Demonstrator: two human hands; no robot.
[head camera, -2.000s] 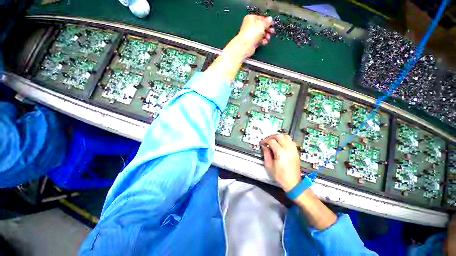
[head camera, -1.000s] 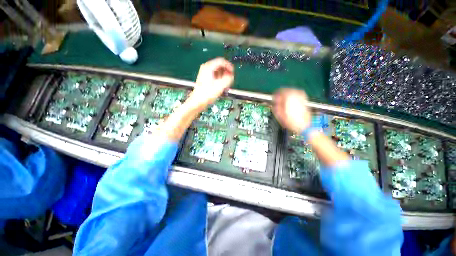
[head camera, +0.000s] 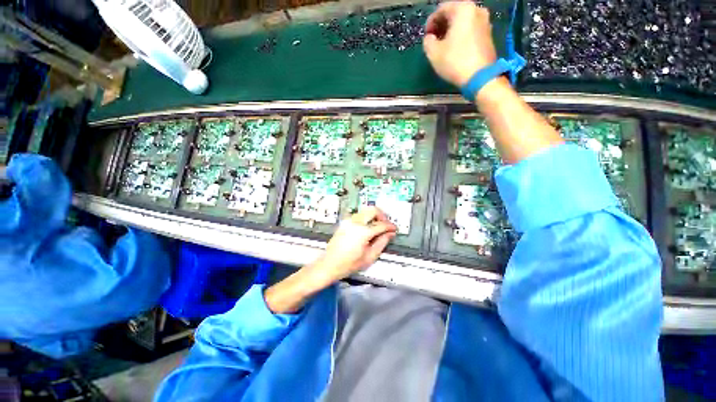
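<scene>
My left hand (head camera: 360, 241) is low over the white-topped lower right circuit board (head camera: 390, 196) of the pallet (head camera: 351, 175) in front of me. Its fingertips are pinched together at the board's lower edge; a component between them is too small to tell. My right hand (head camera: 460, 45), with a blue wrist strap (head camera: 487, 76), is raised above the green mat (head camera: 330, 76) at the right end of the loose component pile (head camera: 381, 31). Its fingers are curled, and what they hold cannot be seen. My right forearm covers part of the pallet to the right.
The conveyor's silver front rail (head camera: 408, 276) runs across before me, with more pallets of boards left and right. A white fan (head camera: 157, 39) stands at the upper left. A large component heap (head camera: 620, 39) lies at the upper right. A person's blue sleeve (head camera: 71, 259) and a blue stool (head camera: 208, 279) are at left.
My left hand has come down from over the mat to the board. My right hand has moved from the boards up to the component pile. The camera view has shifted.
</scene>
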